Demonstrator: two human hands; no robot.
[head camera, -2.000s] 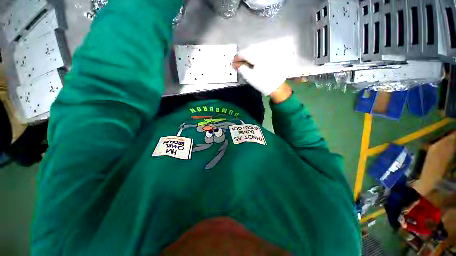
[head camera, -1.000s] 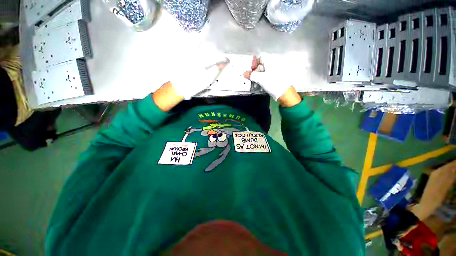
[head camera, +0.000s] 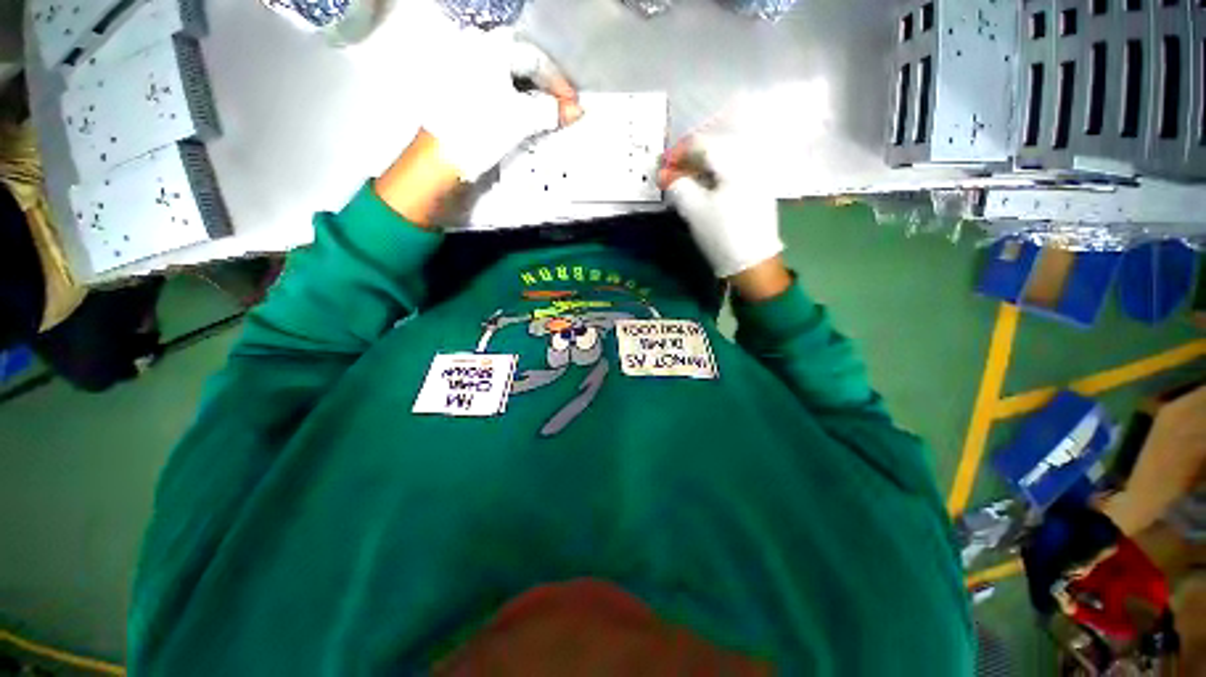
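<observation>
A pale sheet-metal panel (head camera: 604, 156) with small dark holes lies flat on the bench in front of my body. My left hand (head camera: 505, 117), in a white glove with bare fingertips, is over the panel's upper left part and hides it; its thumb and fingers are bent close together. My right hand (head camera: 725, 199), also in a white glove, is at the panel's right edge with its bare fingertips bent at that edge. Glare blurs both hands, and no fastener can be made out at the fingertips.
Overlapping panels (head camera: 139, 212) lie at the left of the bench (head camera: 780, 60). Slotted grey panels (head camera: 1098, 93) stand at the right, with plastic wrap (head camera: 919, 209) below. Bags of silvery bits (head camera: 485, 11) are cut off at the top. Blue bins (head camera: 1055, 447) and a person in red (head camera: 1118, 595) are at the lower right.
My left arm, reaching to the far side two seconds ago, has come back, and my left hand is over the panel. Since one second ago it has moved slightly up, uncovering more of the panel.
</observation>
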